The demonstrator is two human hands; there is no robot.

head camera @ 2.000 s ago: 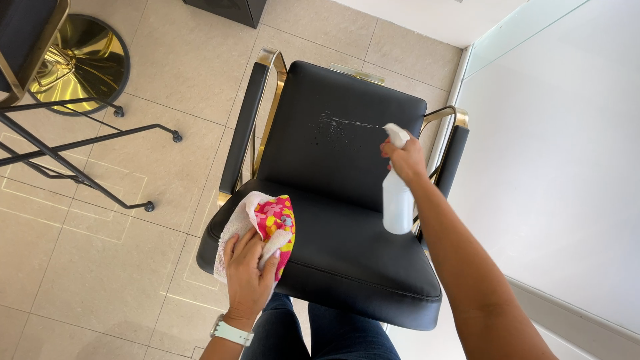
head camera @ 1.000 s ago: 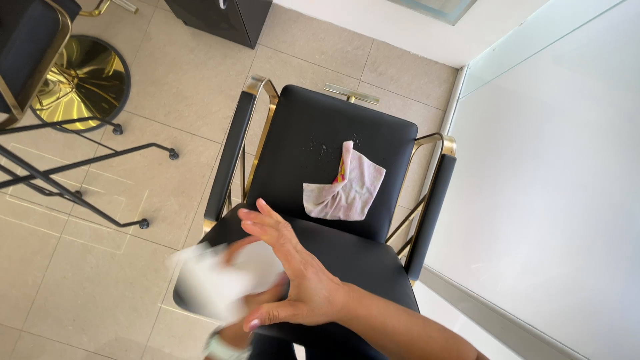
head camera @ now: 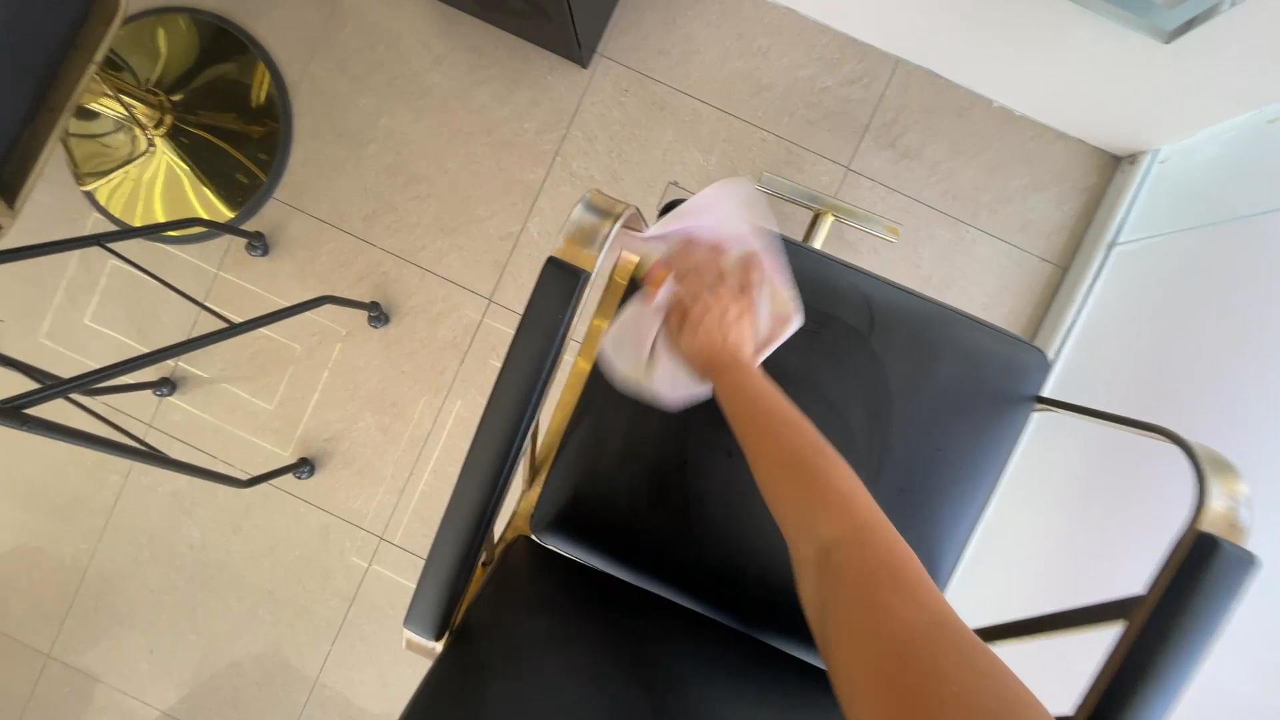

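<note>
My right hand [head camera: 712, 305] presses a pale pink cloth [head camera: 660, 350] against the upper left part of the black backrest [head camera: 900, 400] of a salon chair. Cloth and hand are blurred. The cloth's edge reaches the backrest's top corner, close to the gold metal frame of the left armrest [head camera: 500, 460]. Below the backrest lies the black seat [head camera: 620, 650], partly cut off by the bottom edge. Faint smears show on the backrest. My left hand is out of view, and no spray bottle shows.
A round gold chair base [head camera: 190, 120] stands at the upper left, above a black metal stand with thin legs [head camera: 200, 345]. A dark cabinet [head camera: 540, 25] is at the top. The right armrest [head camera: 1170, 620] is near the white wall panel [head camera: 1180, 340].
The cloth, lying on the backrest one second ago, is now under my right hand at the upper left. My left hand has left the view. The view has moved closer to the backrest.
</note>
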